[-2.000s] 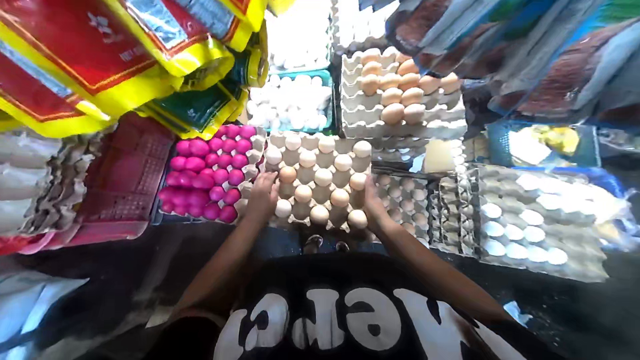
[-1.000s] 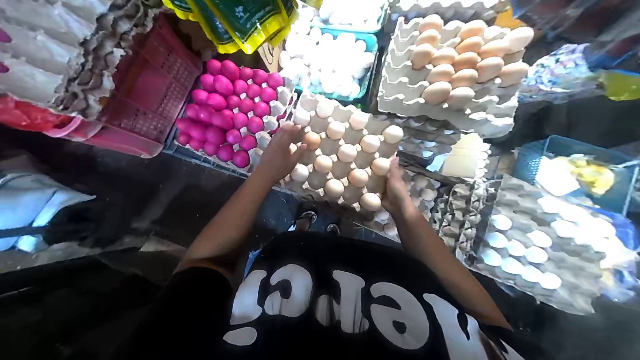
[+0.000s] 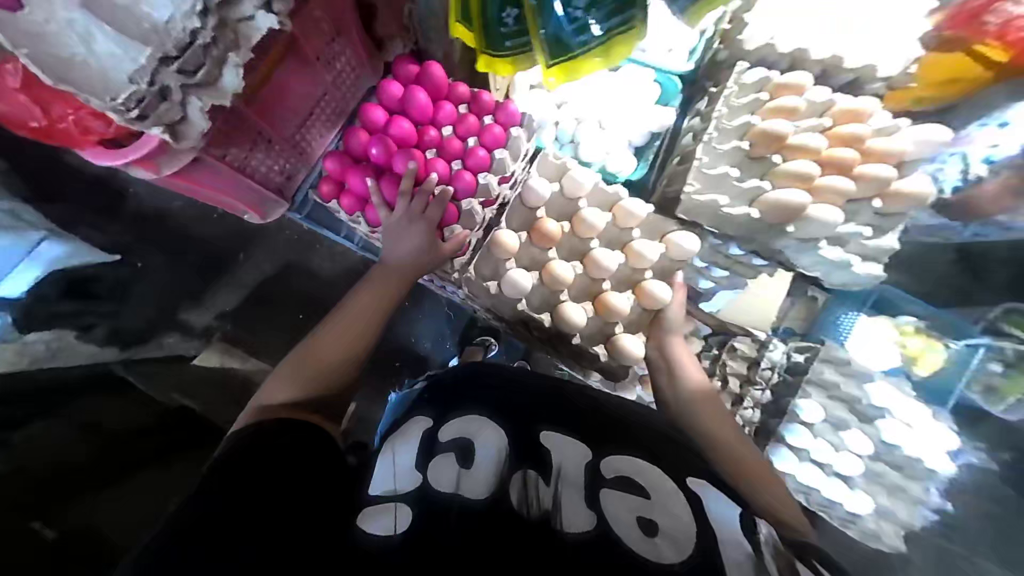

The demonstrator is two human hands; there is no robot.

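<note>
My left hand (image 3: 418,228) lies with spread fingers over the near edge of a tray of bright pink eggs (image 3: 416,105); its fingertips touch or hover just above the eggs, and I see no egg held. My right hand (image 3: 670,324) grips the right edge of a grey pulp egg tray (image 3: 534,309), its thumb on top and the other fingers hidden beneath. Pale brown and cream eggs (image 3: 602,262) sit spaced apart in that tray, with bare cups between them. The tray's left side lies close beside the pink eggs.
Stacked trays with brown eggs (image 3: 840,158) stand at the upper right, and a teal crate of white eggs (image 3: 602,128) is behind. A pink plastic basket (image 3: 276,112) is at the left. More white eggs (image 3: 822,452) lie at the lower right. Yellow-edged packets (image 3: 552,36) hang above.
My left hand has left the pale egg tray's left side and moved left onto the pink eggs. My right hand remains at the tray's right edge. The view has shifted and tilted.
</note>
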